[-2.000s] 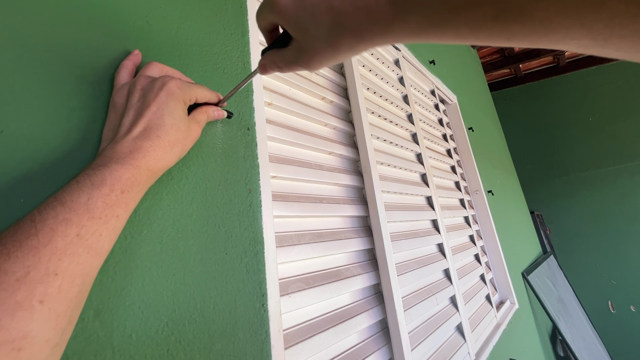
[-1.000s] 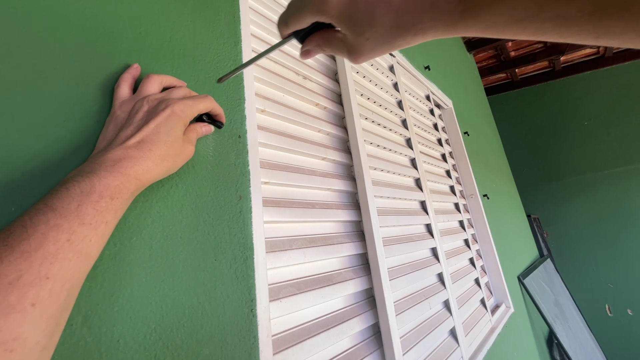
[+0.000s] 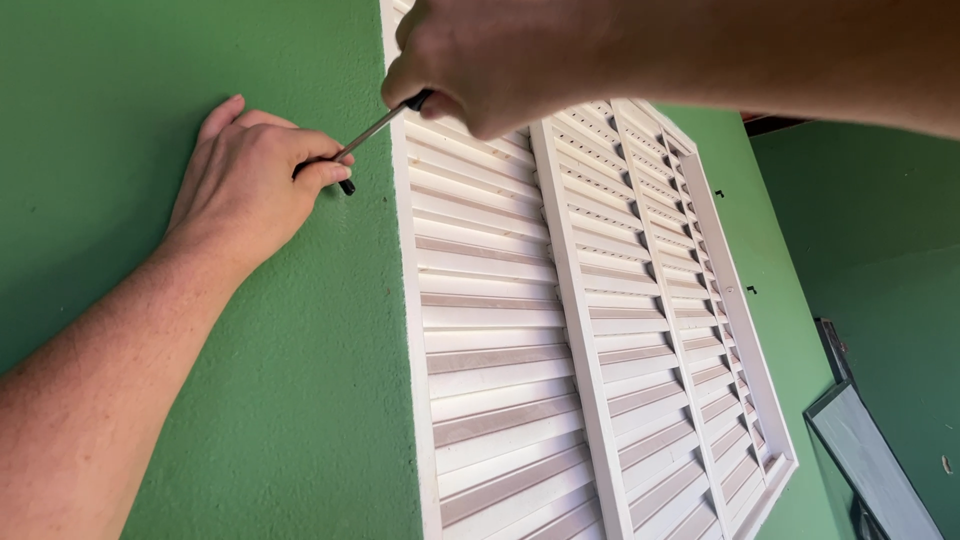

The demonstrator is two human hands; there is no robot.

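My right hand (image 3: 465,67) is closed round the dark handle of a screwdriver (image 3: 369,135), in front of the upper part of a white louvred shutter window. The metal shaft slants down to the left, and its tip reaches the fingers of my left hand (image 3: 251,172). That hand rests against the green wall (image 3: 300,375), pinching a small black hook-like piece (image 3: 346,187) between thumb and fingers at the wall surface. The screwdriver's tip and part of the black piece are hidden by the fingers.
The white window frame (image 3: 409,300) stands just right of my left hand, with louvred shutters (image 3: 495,315) inside it. Small black hooks (image 3: 751,289) sit on the wall past the window's far side. A dark-framed panel (image 3: 870,457) leans at the lower right.
One second ago the screwdriver's tip was away from my left hand, over the frame's edge; my right hand has brought it back to the left fingers. My left hand still holds the black piece.
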